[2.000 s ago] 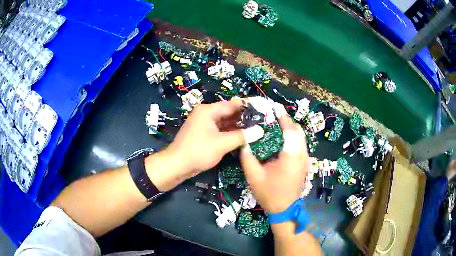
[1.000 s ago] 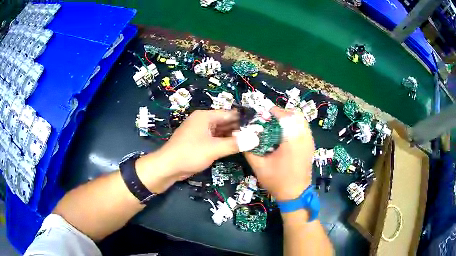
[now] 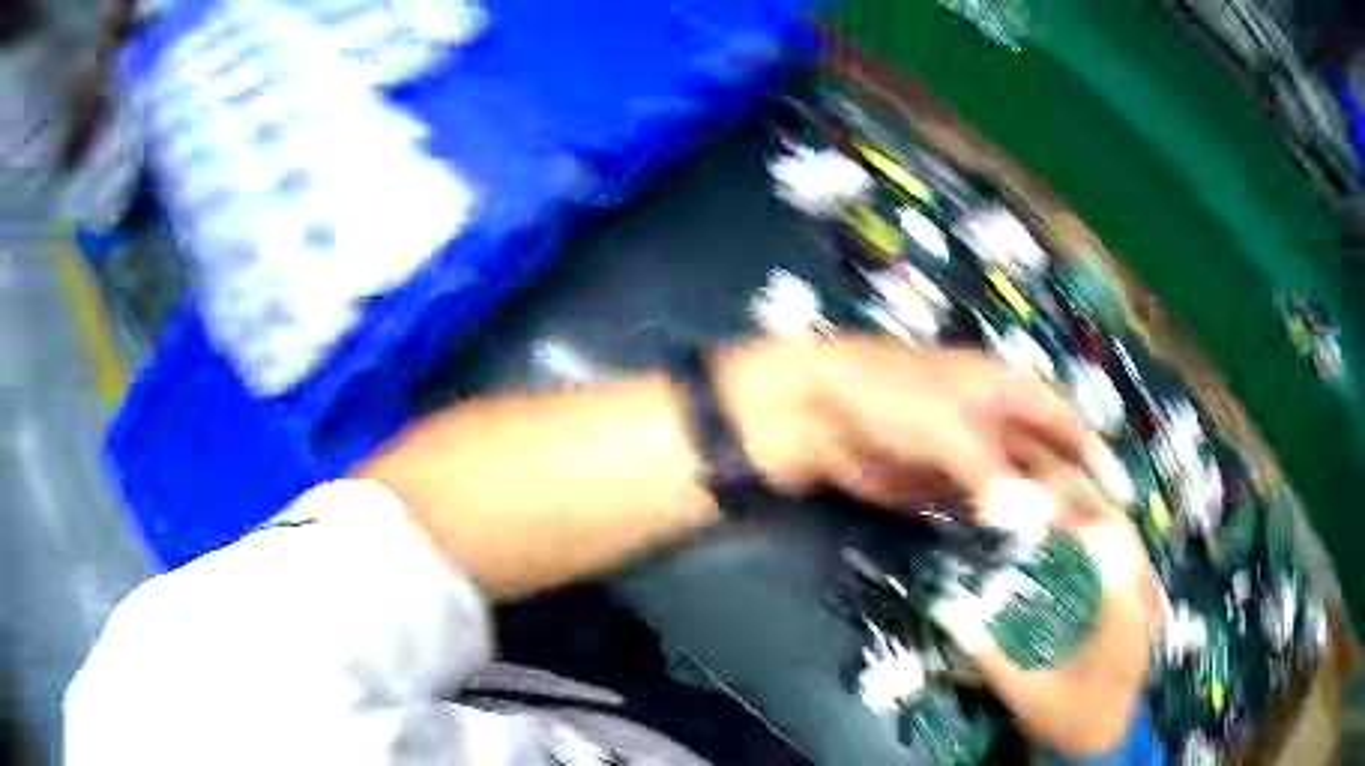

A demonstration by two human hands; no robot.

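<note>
The view is strongly blurred. My left hand point(image 3: 928, 427), with a dark band on its wrist, reaches in from the left, with its fingertips close to my right hand. My right hand point(image 3: 1105, 659) is at the lower right, its wrist cut off by the picture's bottom edge with a bit of blue band showing. It holds a wired board assembly point(image 3: 1048, 602), a round green board with white parts beside it. White coverings show on fingertips of both hands. Whether my left fingers also grip the assembly cannot be told.
Many blurred board assemblies point(image 3: 894, 673) lie around my hands on the dark bench mat point(image 3: 659, 292). Blue trays point(image 3: 599, 75) with whitish housings point(image 3: 307, 210) are at the upper left. The green conveyor belt point(image 3: 1138, 180) is at the upper right, with an assembly on it. A brown box edge point(image 3: 1320, 696) shows lower right.
The view has swung left, so the trays, bench and hands appear farther right. The cardboard box is mostly out of view. The green board remains at my right hand.
</note>
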